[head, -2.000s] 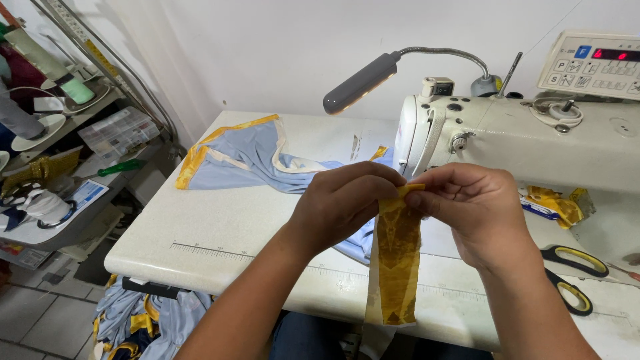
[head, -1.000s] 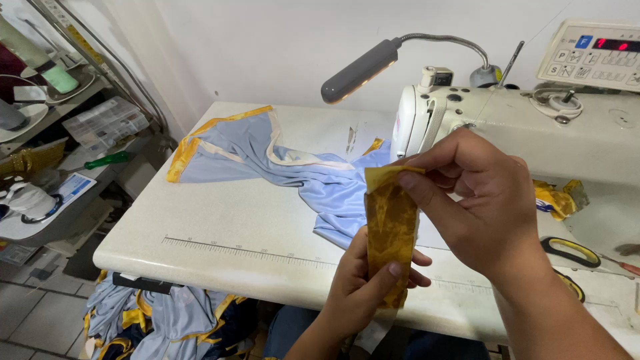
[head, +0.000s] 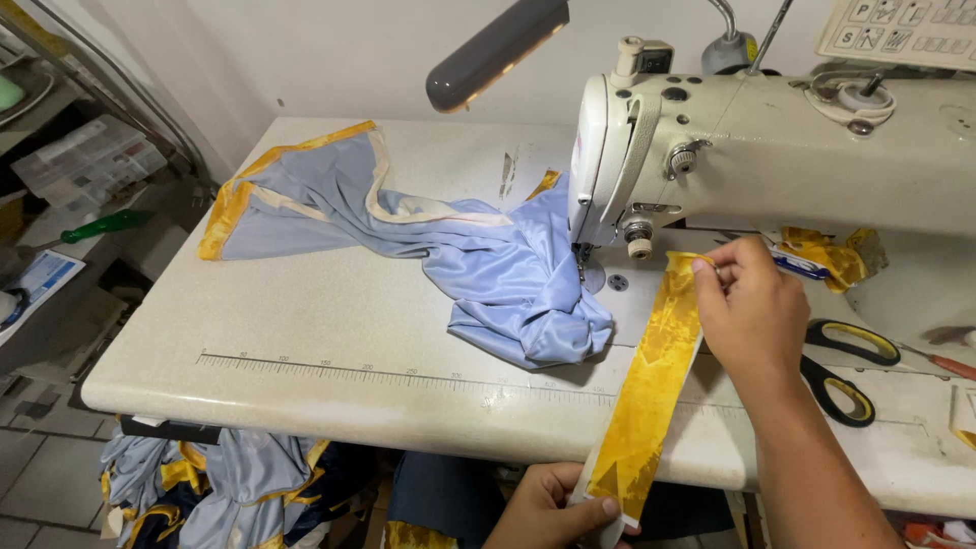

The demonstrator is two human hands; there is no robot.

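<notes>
A yellow patterned fabric strip [head: 648, 374] with a pale edge is stretched between my two hands, slanting over the table's front edge. My right hand [head: 751, 305] pinches its folded upper end, right of the sewing machine's needle area. Its lower end is gripped by my left hand [head: 564, 507], below the table edge. A light blue satin garment piece [head: 526, 282] with yellow and cream edging lies bunched on the table, one end beside the presser foot [head: 582, 263] of the industrial sewing machine [head: 732, 152]. Whether the foot rests on the cloth is unclear.
Black-and-yellow scissors [head: 846, 381] lie right of my right hand. Behind them are yellow fabric scraps [head: 823, 255] and a blue-and-white item [head: 797, 264]. A lamp [head: 496, 53] hangs above the table. More garments [head: 229, 488] are piled below, and a green-handled tool [head: 107, 226] lies at left.
My left hand has moved down along the yellow strip, which is now stretched out instead of hanging. The view has shifted closer to the table.
</notes>
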